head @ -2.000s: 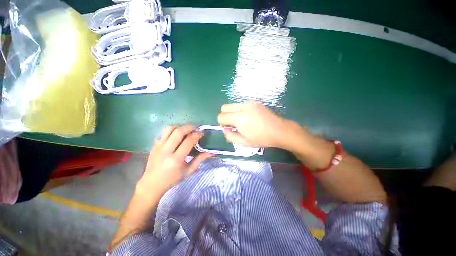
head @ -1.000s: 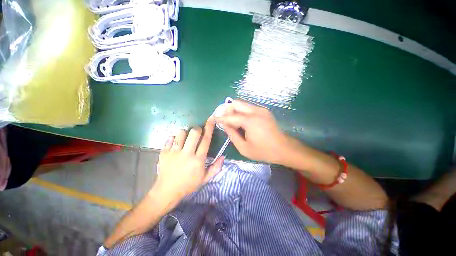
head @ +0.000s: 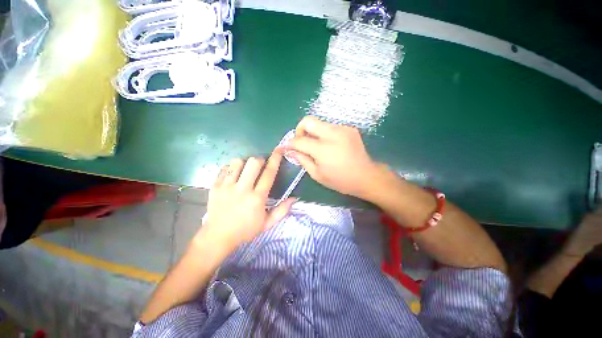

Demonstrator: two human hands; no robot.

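Note:
A single white plastic frame (head: 292, 183) is held tilted between my two hands at the near edge of the green table. My left hand (head: 239, 203) holds its lower left side, fingers spread along it. My right hand (head: 335, 155) grips its upper end, by the round disc, with thumb and fingers. The hands cover much of the frame, and I cannot tell whether a strip is between my right fingers. A flat pile of thin white strips (head: 360, 76) lies just ahead of my right hand.
Stacked white frames (head: 178, 79) stand at the upper left beside a clear bag with yellow contents (head: 69, 86). A dark shiny round object (head: 371, 13) sits at the pile's far end. At the right edge are another white frame (head: 596, 175) and another person's arm (head: 561, 267).
The frame has turned from lying level to slanting, and both hands still hold it. Since one second ago the hands have barely moved. A white frame and more of another person's arm now show at right.

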